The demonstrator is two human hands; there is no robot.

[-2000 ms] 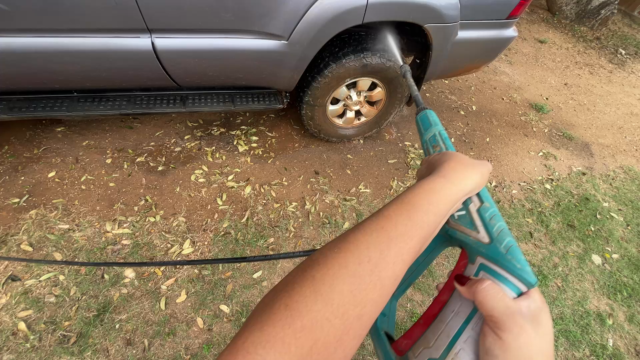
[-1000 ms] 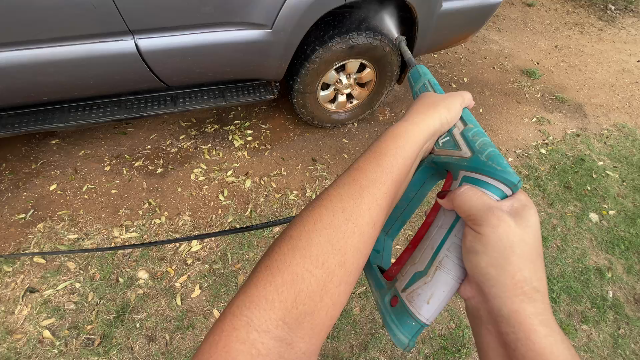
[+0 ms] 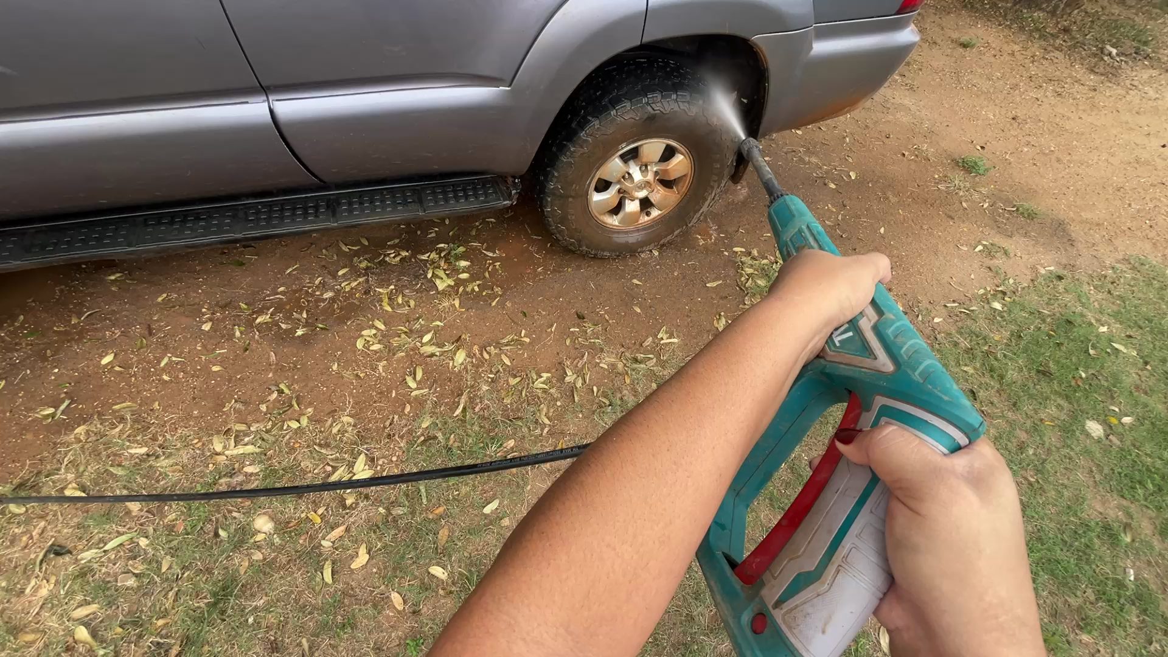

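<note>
A teal and grey pressure washer gun (image 3: 912, 365) points up and left at the rear of a silver-grey vehicle. My left hand (image 3: 826, 287) is wrapped around its front barrel. My right hand (image 3: 940, 520) holds the rear grip beside the red trigger (image 3: 803, 511); most of its fingers are hidden behind the grip. White water spray (image 3: 725, 105) leaves the black nozzle (image 3: 750, 151) toward the wheel arch, at the right upper edge of the muddy tire (image 3: 584, 173). The metal wheel rim (image 3: 641, 182) carries brown dirt.
A black side step (image 3: 255, 214) runs along the vehicle's lower body (image 3: 392, 128). Behind my left forearm, a black hose (image 3: 301, 488) crosses the ground from the left. Fallen leaves lie on reddish dirt (image 3: 228, 365), with grass (image 3: 1086, 438) at the right.
The spray, faint beside the upper tire earlier, now shows as a clear white fan at the wheel arch. Both hands have stayed on the gun.
</note>
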